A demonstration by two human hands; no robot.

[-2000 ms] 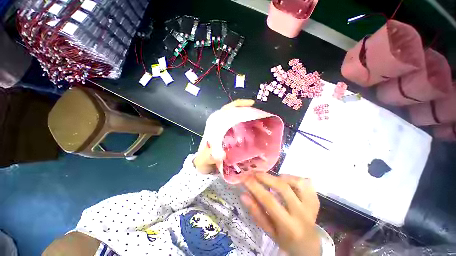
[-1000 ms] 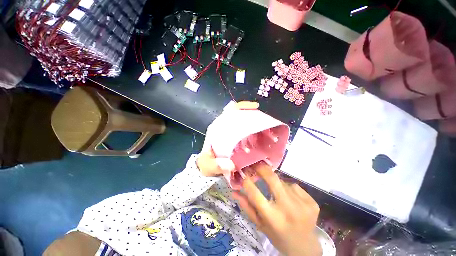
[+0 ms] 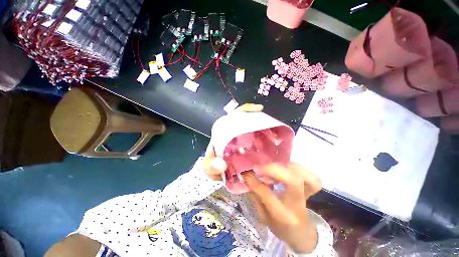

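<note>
A pink plastic housing [image 3: 256, 145] is held tilted above the bench's near edge, its open side facing me, with posts inside. My left hand [image 3: 215, 163] grips it around its left side, partly hidden behind it. My right hand [image 3: 284, 198] is at the lower rim, with a finger reaching inside; whether it holds a small part cannot be seen. Small pink moulded pieces [image 3: 297, 75] lie in a loose pile on the bench beyond the housing. Dark tweezers [image 3: 319, 133] lie on the white pad [image 3: 352, 155].
Circuit boards [image 3: 201, 32] with red wires and small white batteries [image 3: 190, 85] lie at the back. A wired-module stack [image 3: 95, 30] stands at left. More pink housings [image 3: 390, 42] are at right, one [image 3: 288, 12] at top. A brown stool [image 3: 80, 120] stands below the bench.
My right hand's fingers have shifted, from several fingers inside the housing to one finger pointing in at the lower rim. The housing is tilted slightly differently in my left hand.
</note>
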